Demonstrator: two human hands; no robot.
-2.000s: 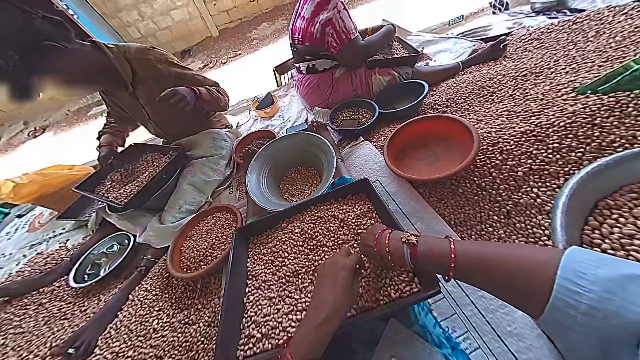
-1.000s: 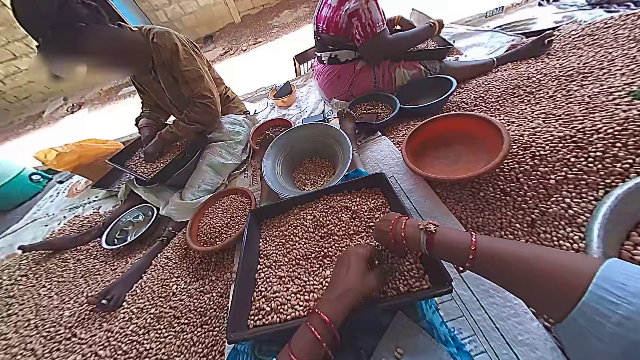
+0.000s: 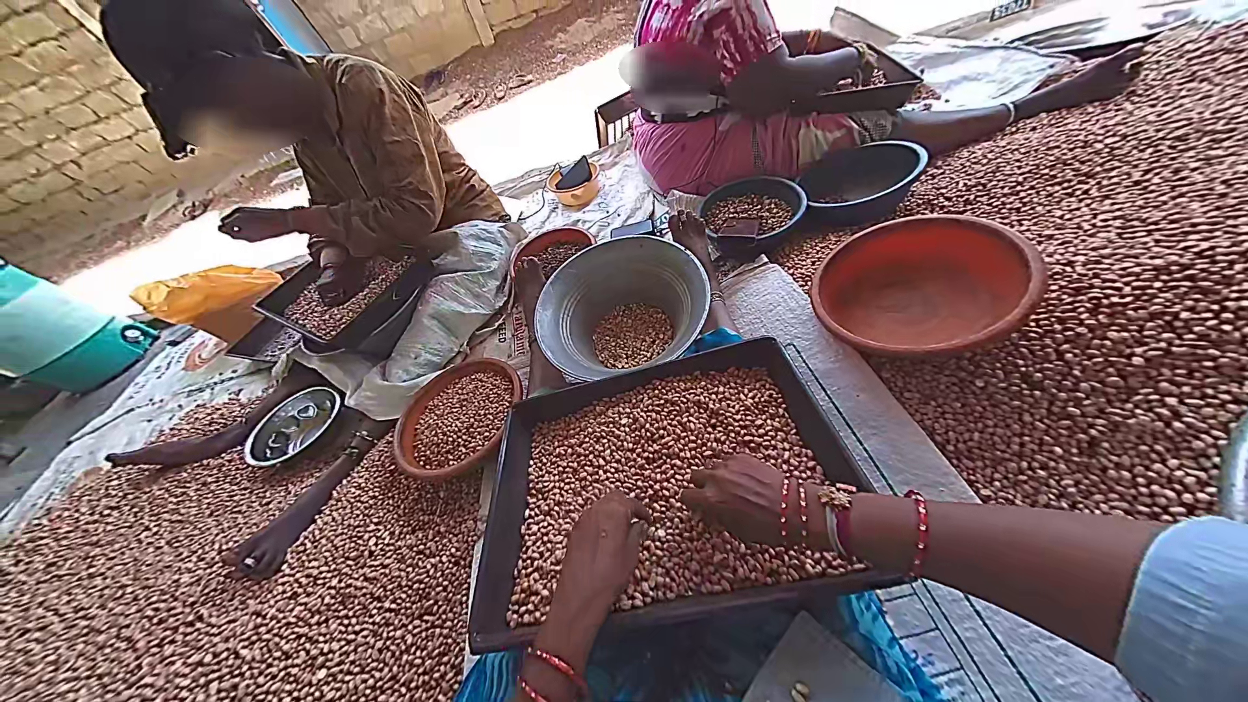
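A dark rectangular tray (image 3: 492, 546) full of shelled nuts (image 3: 663, 429), apparently peanuts, rests over my lap. My left hand (image 3: 603, 546) is low on the nuts near the tray's front, fingers bent, with a pale bit at the thumb and forefinger. To its right my right hand (image 3: 741, 497) touches the nuts with curled fingers; whether either hand grips a nut cannot be made out. Beyond the tray stands a grey metal basin (image 3: 561, 302) with some nuts at its bottom. Left of the tray is a clay-coloured bowl (image 3: 408, 453) of nuts.
An orange-brown bowl (image 3: 926, 283) lies at the right beside a large heap of nuts (image 3: 1121, 390). Dark bowls (image 3: 868, 195) stand behind. Two co-workers sit with trays, one at the left (image 3: 380, 166), one at the back. A shiny metal bowl (image 3: 292, 426) lies by the left co-worker's legs.
My left hand has moved left, away from my right hand, compared with a second ago. The left co-worker has raised one hand from the tray.
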